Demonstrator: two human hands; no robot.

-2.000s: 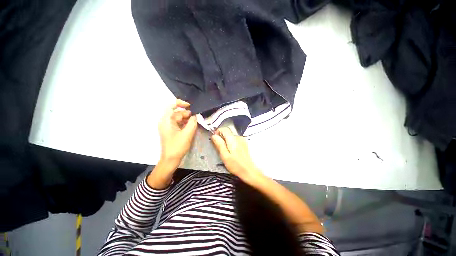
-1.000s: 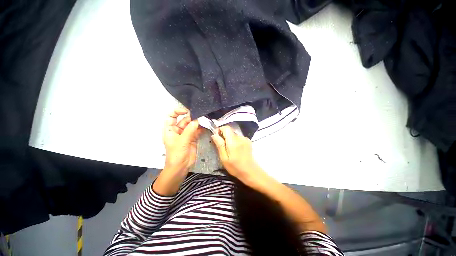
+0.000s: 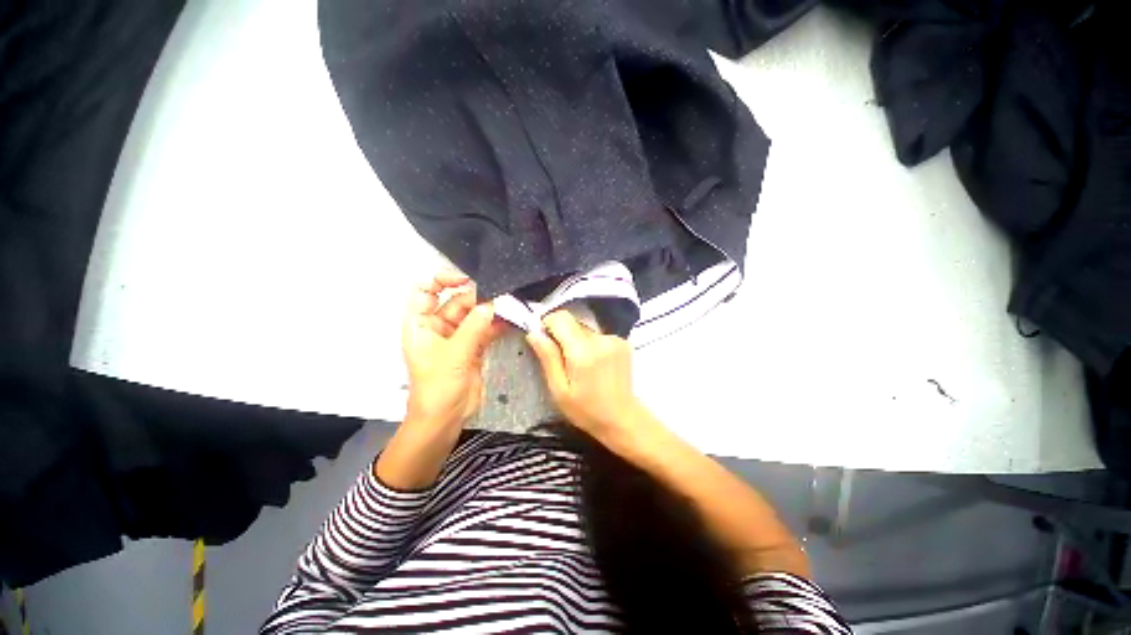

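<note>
Dark, lint-speckled trousers (image 3: 546, 137) lie spread on the white table, with the waist opening towards me. A white waistband lining (image 3: 686, 305) with dark lines shows along the opening, and part of it is folded up in a loop. My left hand (image 3: 444, 354) pinches the left end of the waistband between thumb and finger. My right hand (image 3: 585, 370) pinches the lining just right of it, close to the left fingertips. Whether a tool is inside my right hand cannot be seen.
The white worktable (image 3: 868, 360) has a curved edge and a dark thread bit at its right. Dark garments (image 3: 1029, 161) are heaped at the right; more dark cloth (image 3: 75, 248) hangs at the left. Yellow-and-black tape (image 3: 199, 583) marks the grey floor.
Both hands and the waist edge have shifted slightly to the right since the oldest frame. Both hands keep their pinch on the waistband. The speckled cloth has moved a little.
</note>
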